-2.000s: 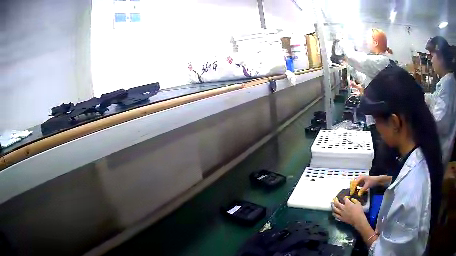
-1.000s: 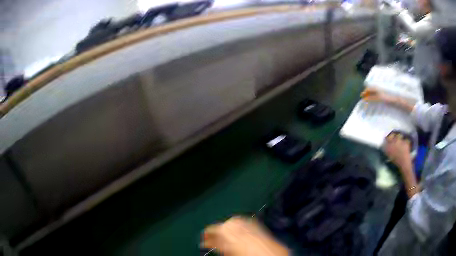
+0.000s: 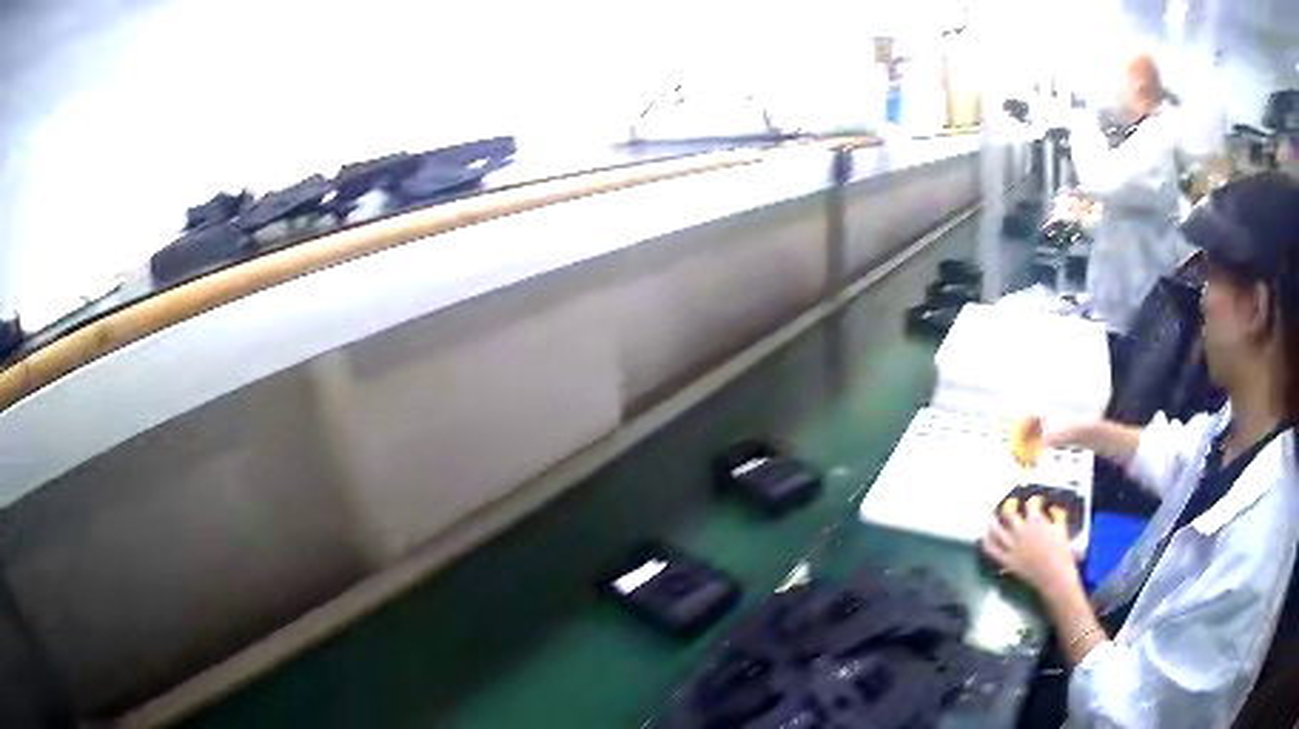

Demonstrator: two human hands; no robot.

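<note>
Two black housings lie on the dark green conveyor belt in front of me. The nearer housing (image 3: 675,590) has a white label at its left end. The farther housing (image 3: 767,477) also shows a small white label. A jumbled pile of black panels (image 3: 855,648) lies at the bottom, right of the belt; single panels are hard to tell apart. Neither of my hands is in the picture.
A neighbouring worker in a white coat (image 3: 1218,570) sits at right, hands on a black unit over a white perforated tray (image 3: 912,477). Dark parts (image 3: 335,200) lie on the upper shelf. More black units (image 3: 943,296) lie farther along the belt. Another person stands behind.
A hand seen at the bottom one second ago is gone from view. My view swung down and back up. The neighbour's hand has moved over the tray.
</note>
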